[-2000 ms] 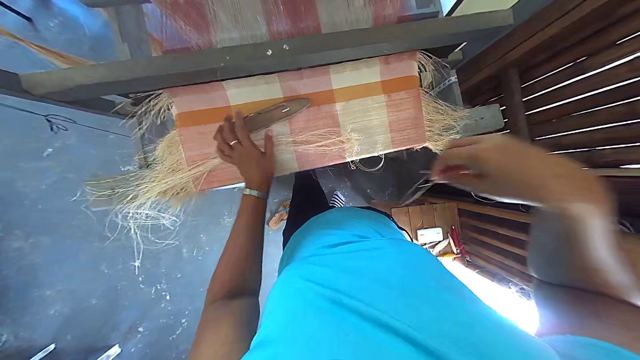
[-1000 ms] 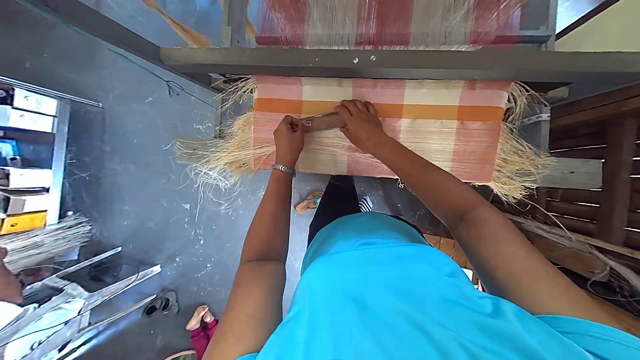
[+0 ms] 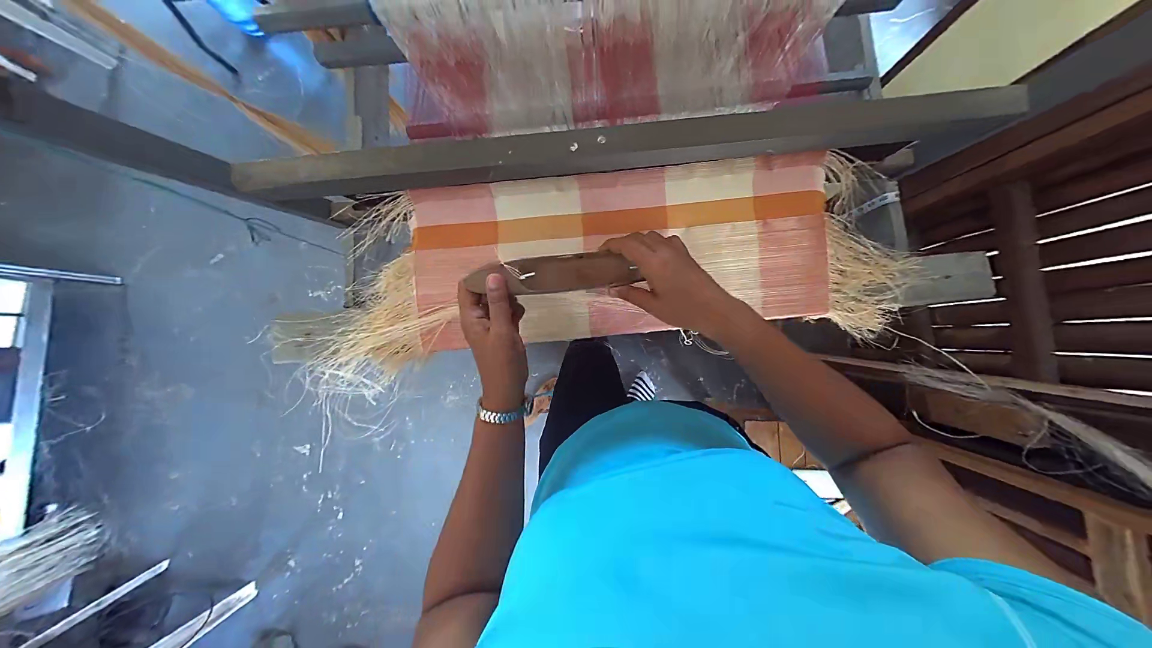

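A wooden weaving shuttle (image 3: 576, 273) with pale thread near its left tip lies level over the woven cloth (image 3: 711, 252), which has pink, cream and orange bands. My left hand (image 3: 494, 310) grips the shuttle's left end, thumb on top. At the other end, my right hand (image 3: 666, 279) holds it, fingers over the top edge. Loose fibre ends (image 3: 378, 306) fringe both sides of the cloth. Above the cloth runs the loom's grey wooden beam (image 3: 630, 144), and beyond it stretch red and whitish warp threads (image 3: 621, 63).
On the right stands a slatted wooden wall (image 3: 1017, 270), with long loose fibres (image 3: 1017, 405) along a ledge below it. A fibre bundle (image 3: 49, 549) and pale strips (image 3: 207, 616) lie at the lower left. A board end (image 3: 945, 277) juts out right of the cloth.
Two seconds ago my right hand was off to the right of the cloth, near what looks like scissors; it now holds the shuttle. My left hand, earlier resting over the shuttle, now grips its left end.
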